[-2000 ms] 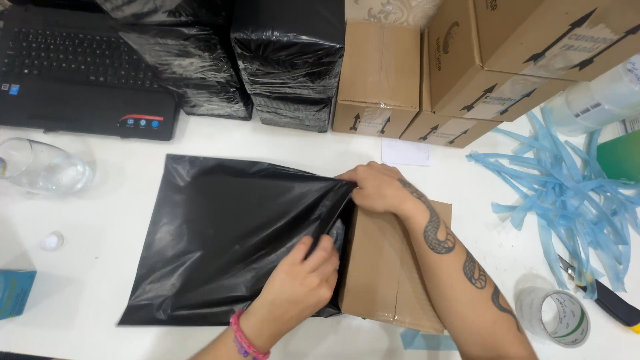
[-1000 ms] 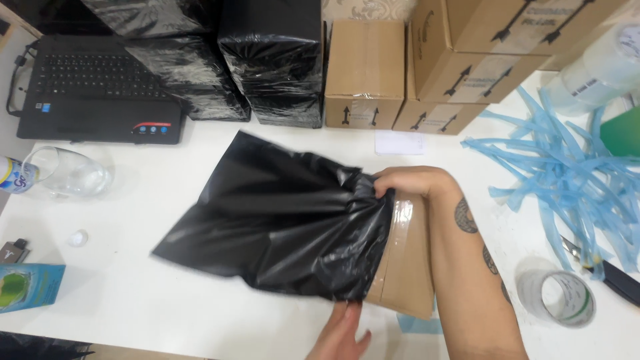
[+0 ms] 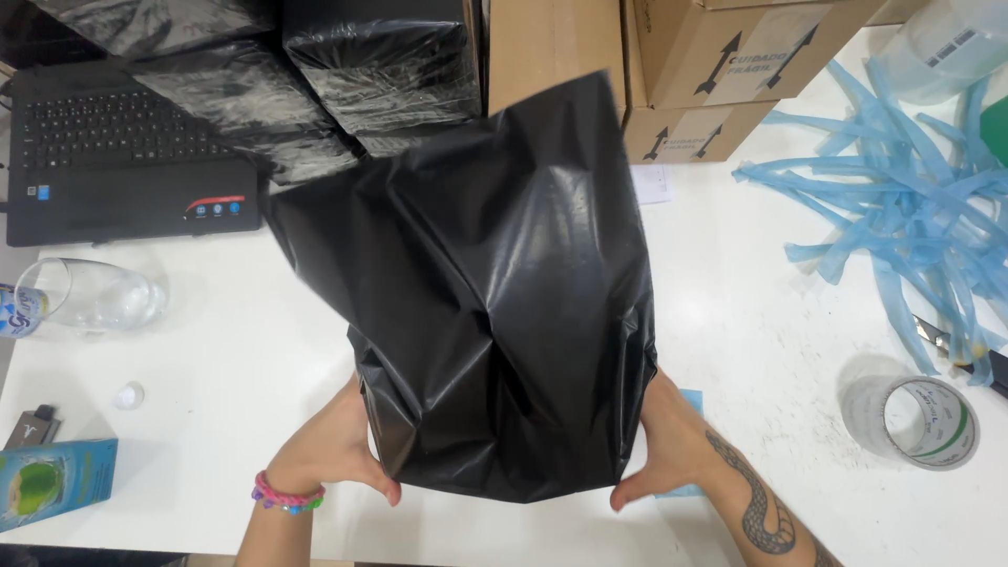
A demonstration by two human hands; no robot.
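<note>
A black plastic bag (image 3: 504, 315) stands up at the middle of the view, its loose end pointing away toward the stacked boxes. My left hand (image 3: 342, 449) grips its lower left side, the thumb at the near corner and the fingers mostly hidden behind the plastic. On the lower right side my right hand (image 3: 661, 441) holds it in the same way. The plastic covers whatever is inside, and its near part looks boxy. A light blue piece (image 3: 681, 484) lies on the table beside my right hand.
Black-wrapped parcels (image 3: 386, 63) and cardboard boxes (image 3: 693, 130) are stacked at the back. A laptop (image 3: 134, 157), a glass (image 3: 102, 295) and a carton (image 3: 59, 480) are at left. Blue strips (image 3: 882, 181), a cutter (image 3: 976, 366) and a clear tape roll (image 3: 929, 421) lie at right.
The bag has gone from lying sideways over a cardboard box to standing up between my hands. The box no longer shows. My left hand has moved to the bag's left side.
</note>
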